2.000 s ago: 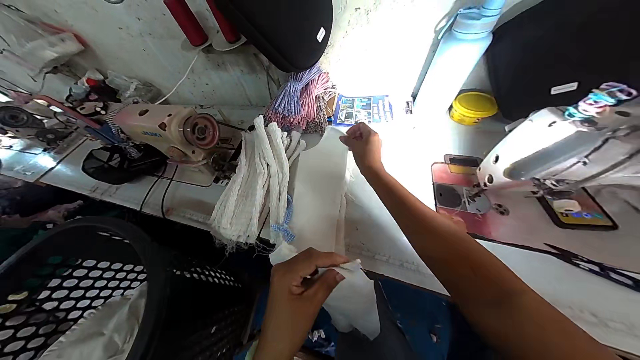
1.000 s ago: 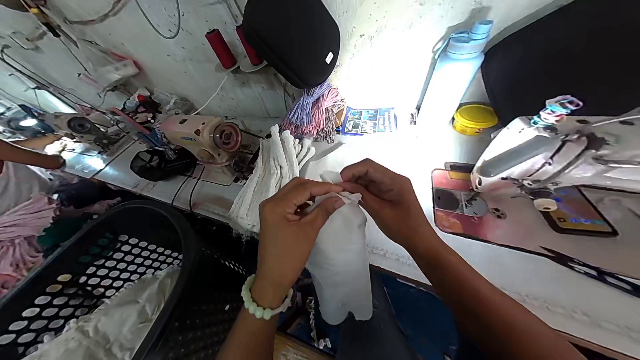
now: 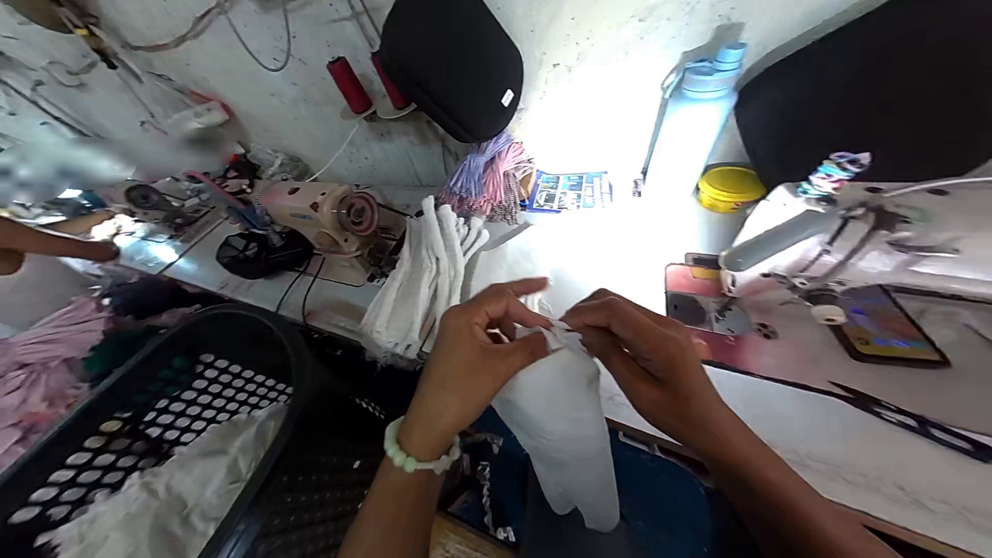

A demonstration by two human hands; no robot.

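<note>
A piece of white fabric (image 3: 570, 426) hangs from both hands over the front edge of the table, its top edge gathered between the fingertips. My left hand (image 3: 484, 349), with a pale bead bracelet on the wrist, pinches that edge from the left. My right hand (image 3: 639, 353) grips it from the right, the fingertips of the two hands nearly touching. Just behind my left hand lies a bundle of white fabric strips (image 3: 430, 279). To the right of my right hand stands a white sewing machine (image 3: 876, 240).
A black plastic basket (image 3: 291, 341) with white fabric stands at lower left. Another sewing machine (image 3: 318, 213), bundled cords (image 3: 488, 178), a blue bottle (image 3: 690, 124), a yellow tub (image 3: 728, 188), a phone (image 3: 891, 325) and black thread snips (image 3: 914, 418) are around. A person's arm (image 3: 54, 240) shows far left.
Two seconds ago my right hand was far back on the table at the fabric's far end. It has come back beside my left hand, and the fabric now hangs down.
</note>
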